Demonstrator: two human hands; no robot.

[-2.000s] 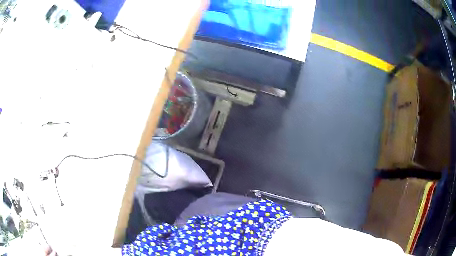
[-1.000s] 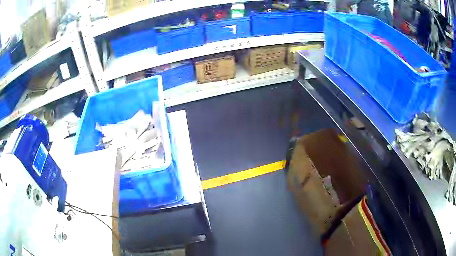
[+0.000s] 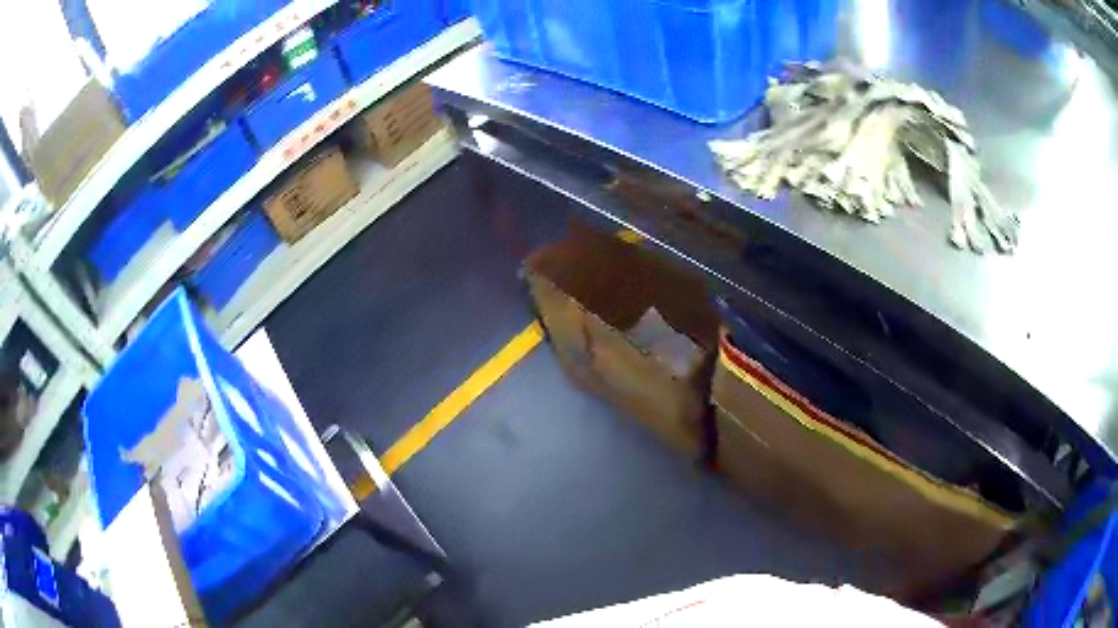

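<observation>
Neither of my hands is in the picture. A bundle of pale grey-beige strips (image 3: pixel 864 141) lies on the metal side table (image 3: pixel 539 92) at the upper right. A blue crate (image 3: pixel 662 49) stands on that table beside the bundle, cut off by the top edge. Another blue crate (image 3: pixel 264 521) at the lower left holds grey-beige pieces (image 3: pixel 190 460).
Open cardboard boxes (image 3: pixel 613 356) stand on the floor beneath the metal table's edge. A shelf (image 3: pixel 313 135) with blue crates and boxes is at the upper left. A yellow line (image 3: pixel 460 393) crosses the floor. A dark blue machine part (image 3: pixel 49 583) shows at the lower left.
The view has swung right, from the white sewing table and floor to the metal side table. The strip bundle now shows nearer the middle, and the sewing machine is mostly out of the picture.
</observation>
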